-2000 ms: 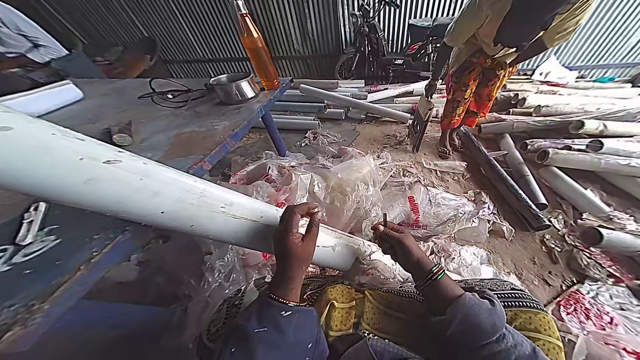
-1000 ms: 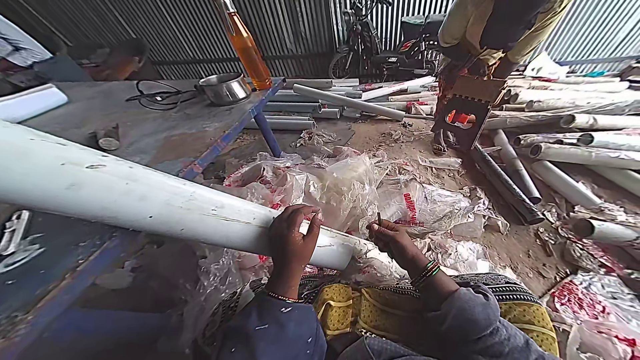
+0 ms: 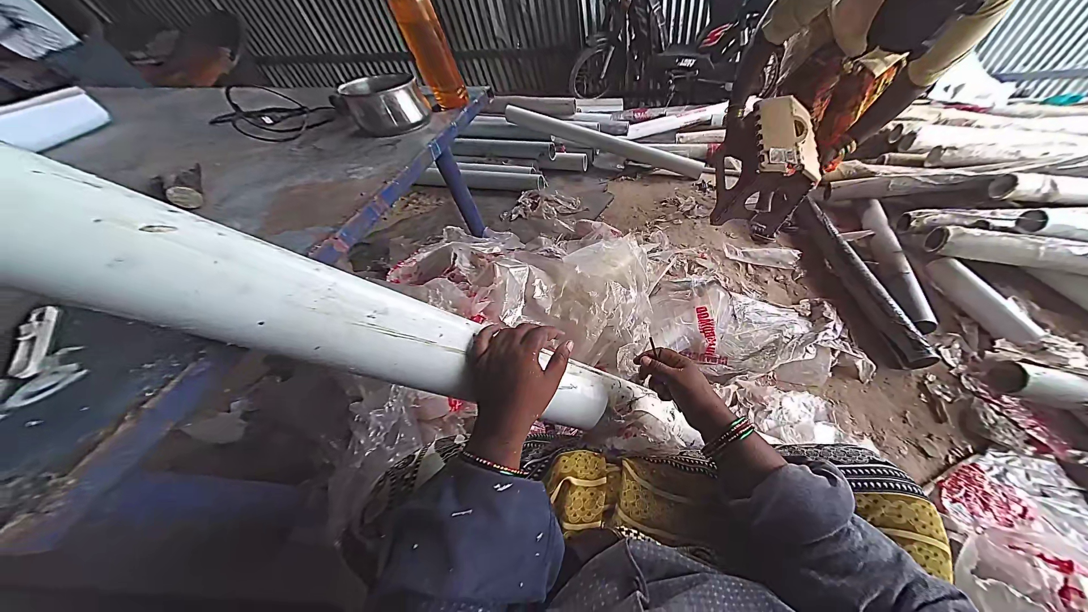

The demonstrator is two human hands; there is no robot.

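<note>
A long white pipe (image 3: 255,289) slants down from the upper left, across a blue-edged table, to its near end just above my lap. My left hand (image 3: 518,374) lies on top of the pipe close to that end, fingers over its upper side. To the right of the pipe's end, my right hand (image 3: 680,382) pinches a thin dark tool, too small to name, its tip pointing up. Crumpled clear plastic wrap (image 3: 595,289) with red print lies beyond both hands, and some of it trails from beside the pipe's end.
On the table (image 3: 280,187) are a steel pot (image 3: 384,104), a black cable (image 3: 268,115) and an orange bottle (image 3: 429,55). A person (image 3: 850,51) bends at the upper right, holding a tan and dark object (image 3: 784,140). Wrapped pipes (image 3: 1011,246) are piled at right; a motorcycle (image 3: 663,59) stands behind.
My left hand has turned flatter over the pipe. The other person's tan and dark object has been lifted and turned. My right hand stays beside the pipe's end.
</note>
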